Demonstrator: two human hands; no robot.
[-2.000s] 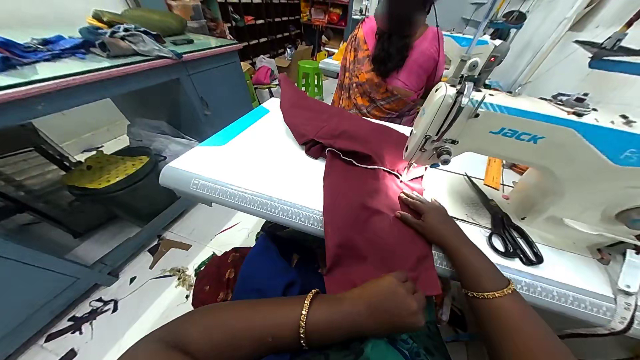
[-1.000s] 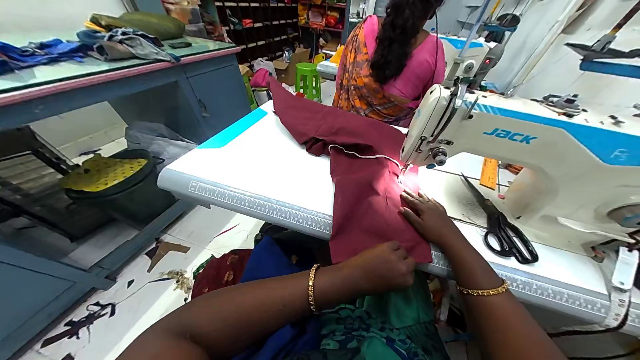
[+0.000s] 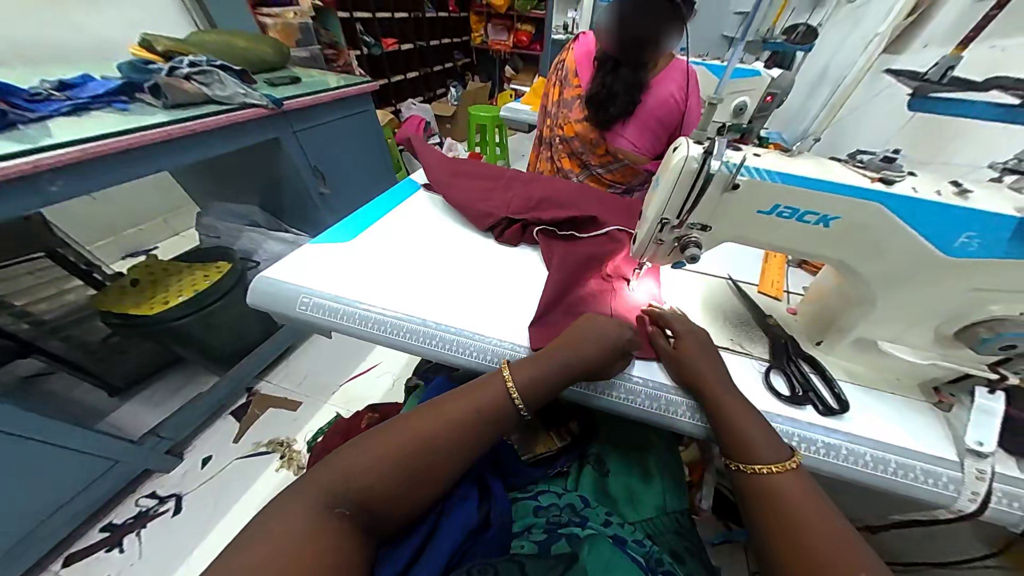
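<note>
Maroon fabric [image 3: 572, 272] lies across the white machine table, its near part under the lit needle area of a Jack sewing machine [image 3: 800, 216]. A white cord [image 3: 584, 233] runs over the cloth toward the machine head. My left hand [image 3: 598, 346] is closed on the cloth near the table's front edge. Beside it, just below the needle, my right hand [image 3: 680, 342] has its fingertips on the cloth's right edge, seemingly pinching it. Black-handled scissors [image 3: 788, 352] lie to the right of my right hand, their blades pointing away from me.
An orange ruler [image 3: 772, 274] lies behind the scissors. A measuring tape [image 3: 976, 472] hangs at the right table edge. A person [image 3: 616, 104] sits beyond the table. At left stand a glass-topped counter [image 3: 336, 86] and a black bin [image 3: 200, 312]; a green stool [image 3: 487, 134] is farther back.
The maroon fabric has moved away from me, its near edge now on the table and its far end past the table's far edge. My left hand has moved forward, next to my right hand.
</note>
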